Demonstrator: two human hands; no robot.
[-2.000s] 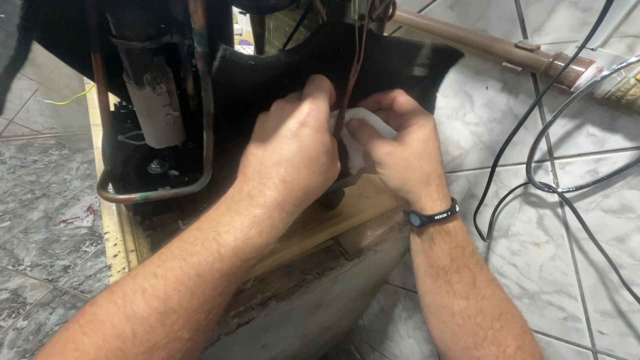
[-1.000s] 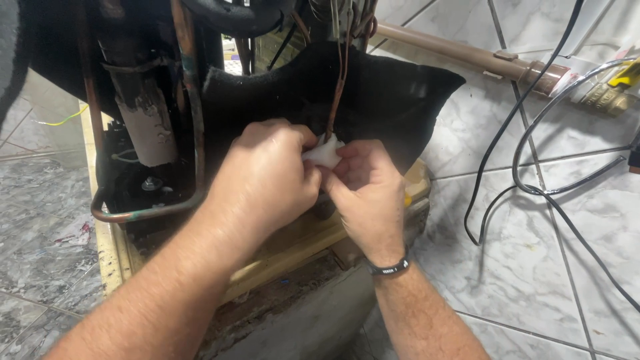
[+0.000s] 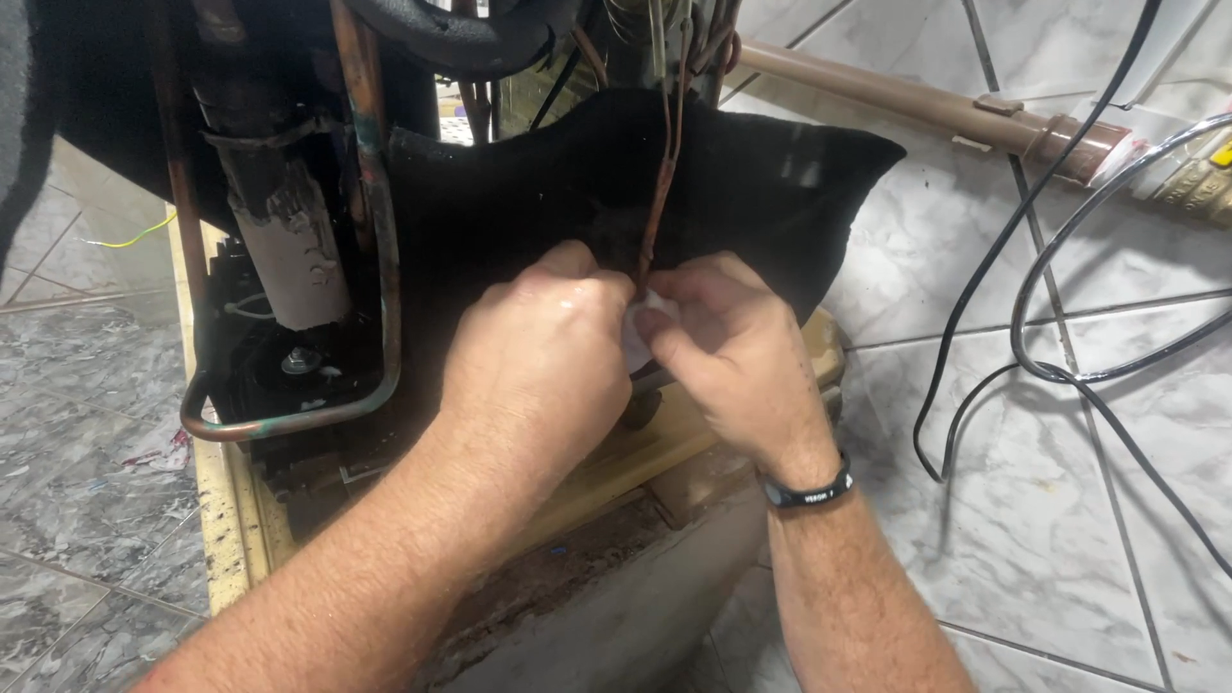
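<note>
My right hand (image 3: 741, 356) pinches a small white cloth or wad (image 3: 637, 342) between thumb and fingers, around the lower end of a thin copper tube (image 3: 657, 207). Close against it on the left is my left hand (image 3: 544, 346), its fingers curled at the same spot; they hide much of the white material, and what they grip is hidden. The tube runs down in front of a black insulation sheet (image 3: 510, 202). Left of my hands, a thicker copper pipe (image 3: 387, 279) bends in a U beside a dark cylinder with a bare grey lower part (image 3: 294, 260).
A black foam-covered hose (image 3: 462, 38) crosses the top. A yellowish base edge (image 3: 226, 520) runs under the unit. At right, a brown pipe (image 3: 895, 96) with a brass fitting (image 3: 1198, 188), a black cable (image 3: 972, 279) and a shiny flexible hose (image 3: 1020, 289) lie over marbled tiles.
My hands stay together at the copper tube's lower end. The white material, spread more widely between my fingers earlier, is now mostly covered by them.
</note>
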